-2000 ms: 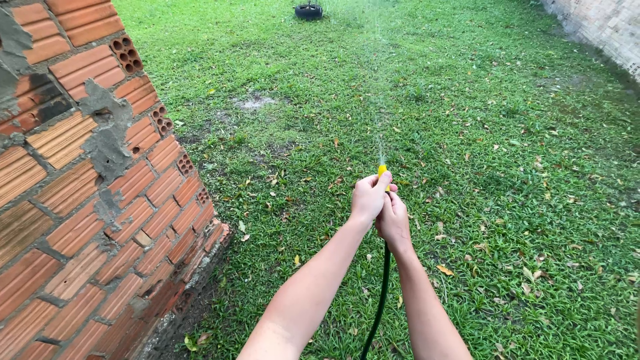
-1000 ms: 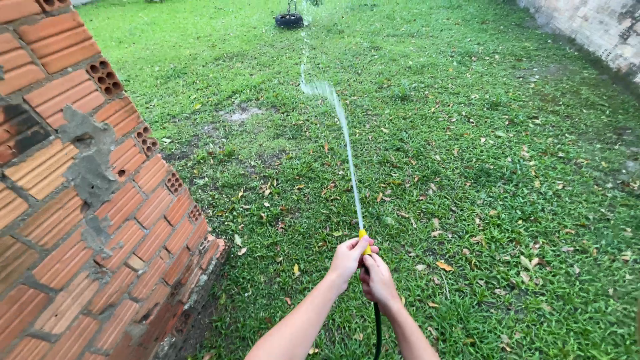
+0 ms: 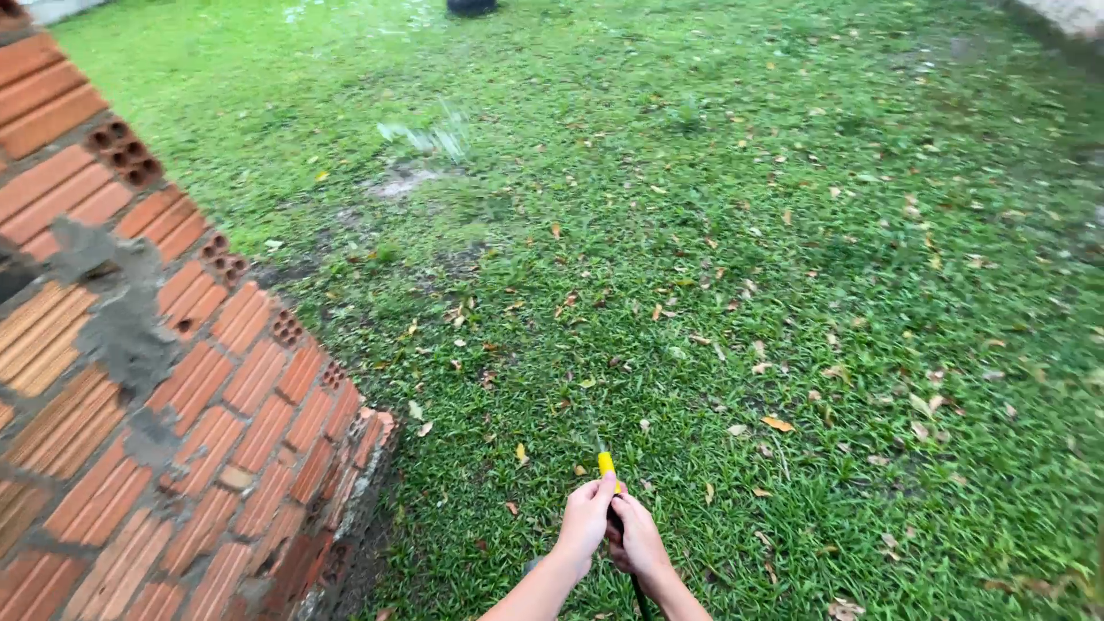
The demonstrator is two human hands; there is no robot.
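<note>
My left hand (image 3: 585,524) and my right hand (image 3: 639,536) are side by side, low in the head view. Both are closed around the end of a dark garden hose (image 3: 641,599), just below its yellow nozzle (image 3: 606,464), with the left fingers against the yellow part. The nozzle points away from me over the grass. A faint thin trace of water shows at its tip, and a loose splash of water (image 3: 431,138) hangs over the lawn farther off. The hose runs down out of view below my right wrist.
An unplastered hollow-brick wall (image 3: 259,388) with rough mortar fills the left side. Grass (image 3: 776,302) strewn with dry leaves lies ahead, with a bare patch (image 3: 401,183). A black tire (image 3: 471,6) is at the top edge, a pale wall (image 3: 1065,13) at top right.
The long water jet seen a second ago is reduced to a faint trace at the nozzle and scattered splashes. Both hands remain on the hose, lower in view. The view has tilted down somewhat.
</note>
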